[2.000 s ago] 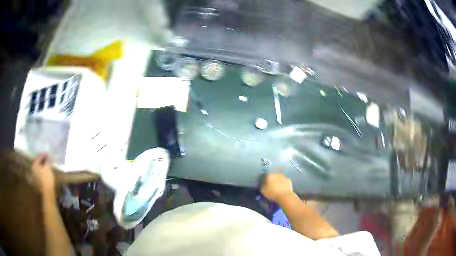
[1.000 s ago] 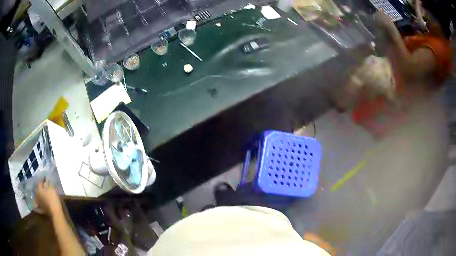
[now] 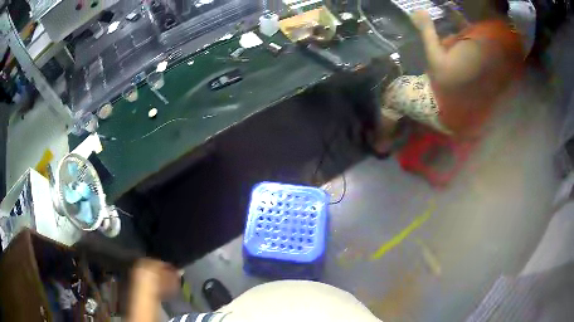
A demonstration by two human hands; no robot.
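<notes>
My left hand is at the lower left, blurred, beside a dark blurred shape; whether it holds anything cannot be told. My right hand is not in view. A blue plastic stool with holes in its seat stands on the floor in front of me. A small black phone lies on the green mat of the bench. A small round white piece and a thin white stick lie left of it.
A fan and a white box are at the left. Small round dishes line the bench's back. A person in orange sits at the right on a red stool. A dark shoe is below.
The view has swung right, so the bench and fan shift left and the stool stands nearer the middle. My left hand has left the white box. My right hand has gone out of view.
</notes>
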